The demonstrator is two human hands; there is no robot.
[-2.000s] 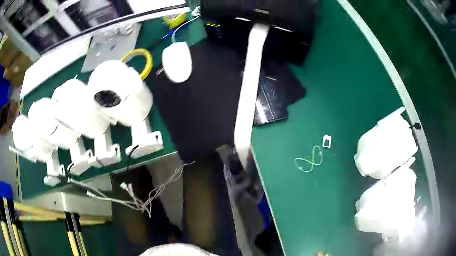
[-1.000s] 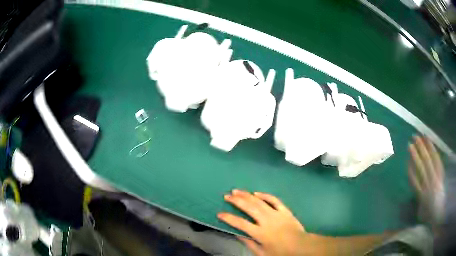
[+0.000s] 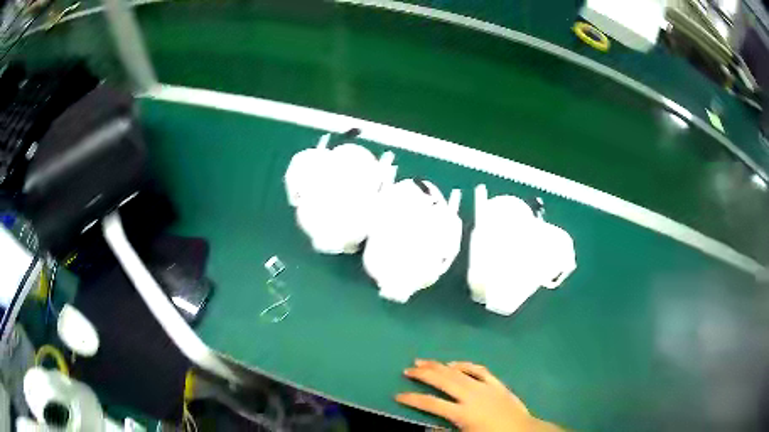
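Observation:
Three white security cameras stand in a row on the green bench top, one at the left (image 3: 337, 198), one in the middle (image 3: 413, 240) and one at the right (image 3: 516, 253). The left two touch or overlap. Short black leads show at their backs. A small white tag (image 3: 275, 266) with a thin looped cord (image 3: 276, 304) lies left of them. My left hand (image 3: 485, 401) is bare and lies palm down near the bench's front edge, with its fingers apart and nothing in it. The picture's bottom cuts off its wrist. My right hand is out of the picture.
A black printer (image 3: 84, 173) stands left, with a white label strip (image 3: 152, 291) curving down from it. A white mouse (image 3: 77, 329) lies on a black mat (image 3: 122, 363). Another camera (image 3: 63, 401) is at the lower left. A raised white edge (image 3: 472, 159) bounds the bench. Lower right is hazy.
The view has swung right along the bench. The fourth, rightmost camera and my right hand, visible a second ago, no longer show. My left hand still rests near the front edge.

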